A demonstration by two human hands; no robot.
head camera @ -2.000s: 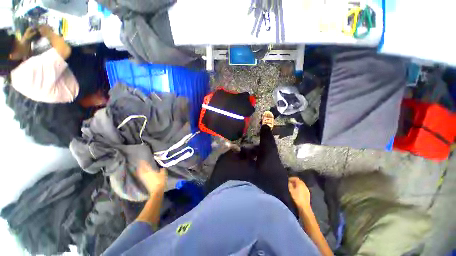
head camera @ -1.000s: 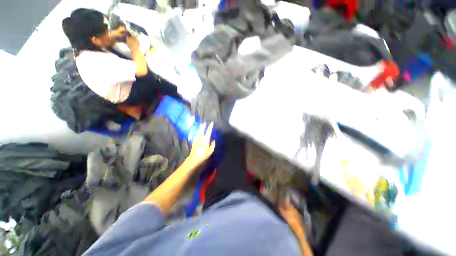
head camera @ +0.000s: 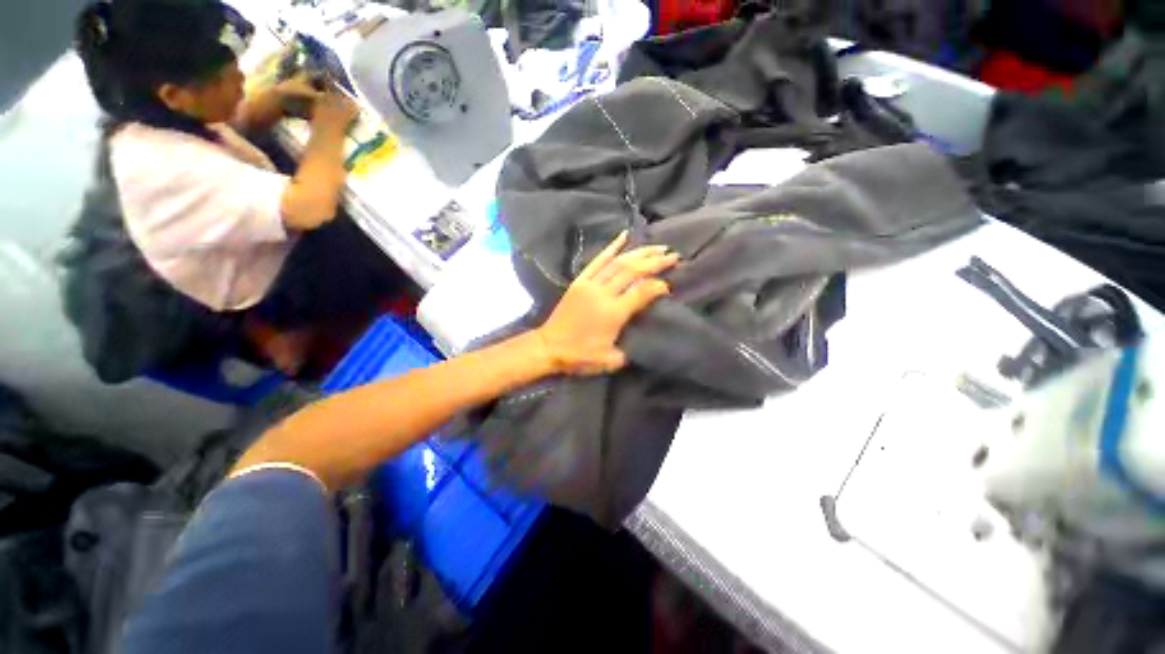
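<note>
A charcoal grey garment (head camera: 767,230) with pale seam stitching lies bunched on the white machine table, its near part hanging over the front edge. My left hand (head camera: 607,307) is bare and rests on top of the garment with fingers spread. Whether the fingers grip any cloth does not show. My right hand is not in view.
The white sewing machine head (head camera: 1086,447) with a blue stripe is at the right edge. A blue crate (head camera: 466,524) stands below the table. A person (head camera: 205,179) sits at the upper left. Dark zippers (head camera: 1022,300) lie at the table's right. Grey cloth (head camera: 128,549) is heaped lower left.
The view has swung up and left onto the table. My left hand has moved from above the blue crate and cloth heap onto the garment. My right hand has left the picture.
</note>
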